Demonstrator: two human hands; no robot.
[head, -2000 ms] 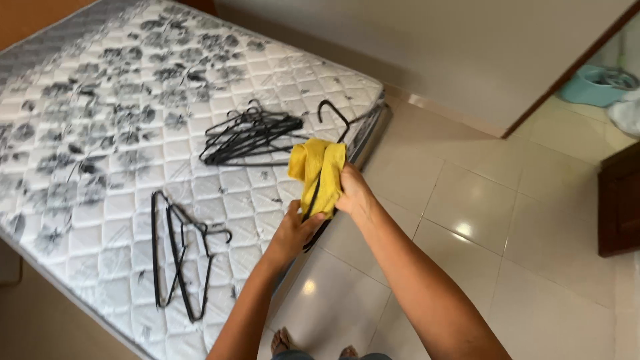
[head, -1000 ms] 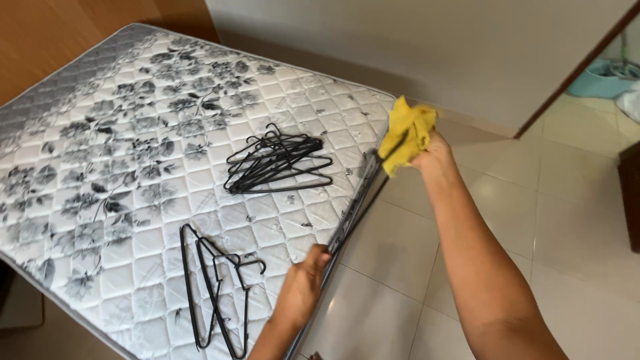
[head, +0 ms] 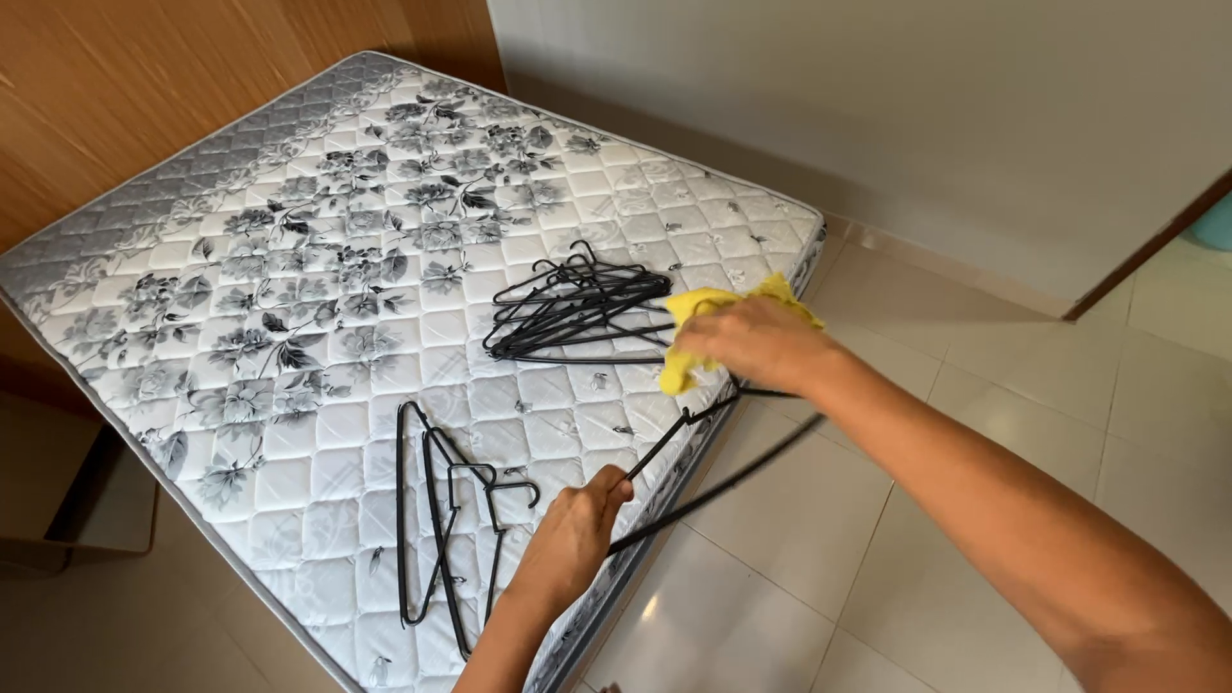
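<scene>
My left hand [head: 576, 532] grips one end of a black clothes hanger [head: 729, 481], held over the mattress's right edge. At the hanger's hook end, my right hand [head: 756, 342] holds a yellow cloth [head: 685, 373]; the hook is hidden behind cloth and fingers. Beyond my hands, a pile of black hangers [head: 577, 313] lies on the floral quilted mattress [head: 597, 423]. Nearer, to the left of my left hand, a smaller group of black hangers [head: 448, 539] lies flat, partly overlapping.
A grey wall [head: 866, 125] runs behind the mattress, with a wood panel [head: 192, 87] at the far left. Glossy floor tiles [head: 770, 568] lie along the right side. Part of a light-blue basin [head: 1215, 226] shows at the right edge.
Both hands were together at the cloth two seconds ago; now they are apart on the hanger. Since one second ago, my right hand with the cloth has come over the mattress edge.
</scene>
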